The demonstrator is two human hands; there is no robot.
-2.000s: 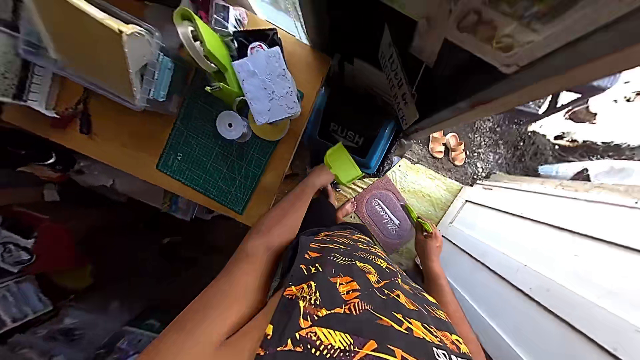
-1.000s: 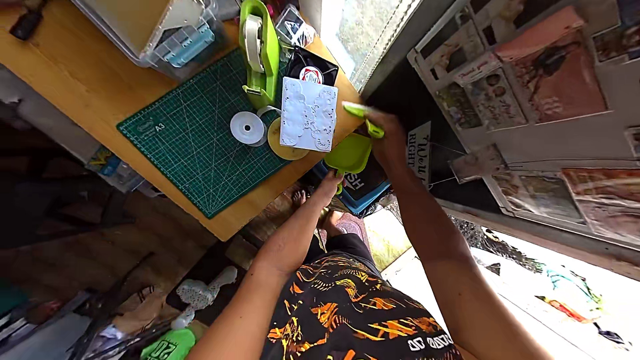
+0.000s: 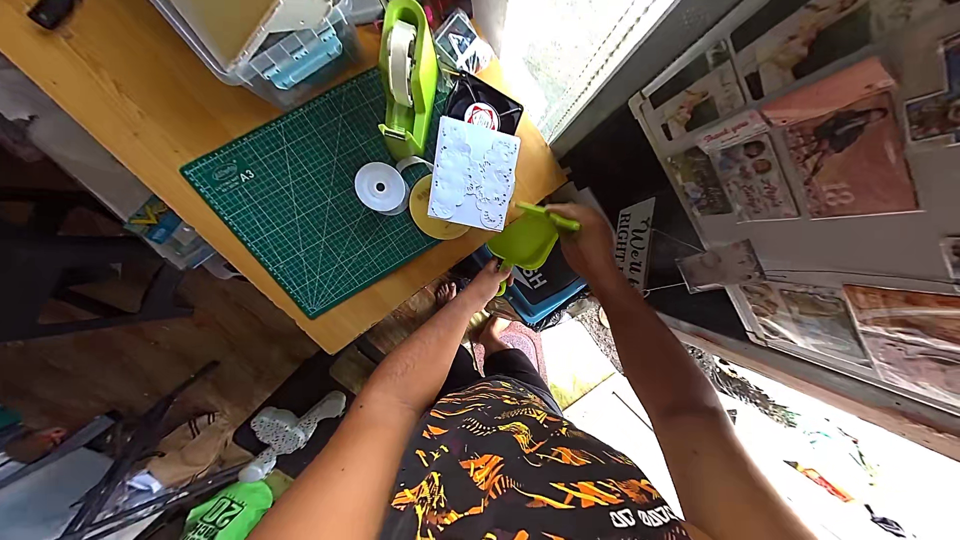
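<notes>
My left hand grips the handle of a green plastic dustpan beside the desk corner. In my right hand is a small green hand brush, its head over the pan's far edge. Whether brush and pan touch cannot be told. Just beyond them, a white embossed sheet lies over a black fan and a yellow disc. A white spool and a green tape dispenser stand on a green cutting mat.
Below the dustpan is a blue bin with a black lid. The wooden desk holds a clear plastic box. A board with pictures fills the right side. A doormat lies by my feet.
The view has turned strongly from the doorway to the desk corner. My right hand with the brush has come from the doormat side to the dustpan, both now beside the desk corner.
</notes>
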